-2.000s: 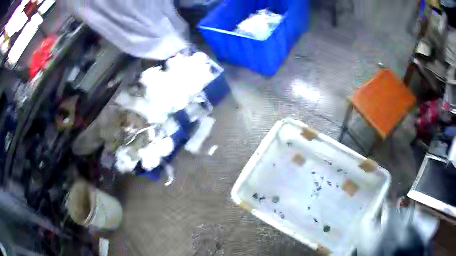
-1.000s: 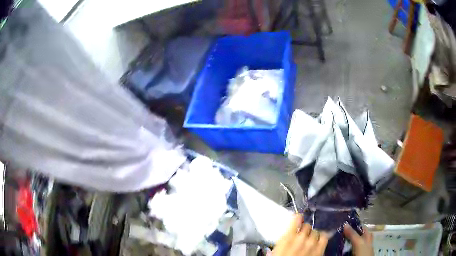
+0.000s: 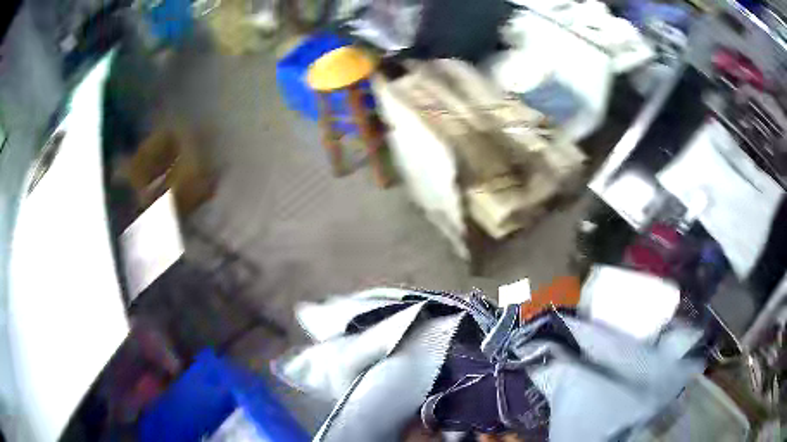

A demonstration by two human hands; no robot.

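A tied bundle of sewn garment pieces [image 3: 487, 388] is held up at the bottom centre, its dark patterned middle crossed by a knotted tying strip [image 3: 498, 367]. Pale grey-blue pieces fan out to the left [image 3: 393, 380] and right [image 3: 604, 380]. Only small blurred bits of my left hand [image 3: 418, 431] and my right hand [image 3: 499, 438] show at the bundle's lower edge. The bottom of the picture cuts both off, and their full grip is hidden.
A round stool [image 3: 343, 69] and a long pile of beige bundles [image 3: 483, 142] stand ahead. A blue crate [image 3: 211, 401] is at the lower left, a long white board [image 3: 69, 285] at the left. An orange seat [image 3: 552, 296] and a pale tray [image 3: 712, 414] lie partly behind the bundle.
The view has swung to the right, so the blue crate has shifted to the lower left. The bundle now appears larger and lower, its pieces spread sideways, with the hands mostly out of the picture.
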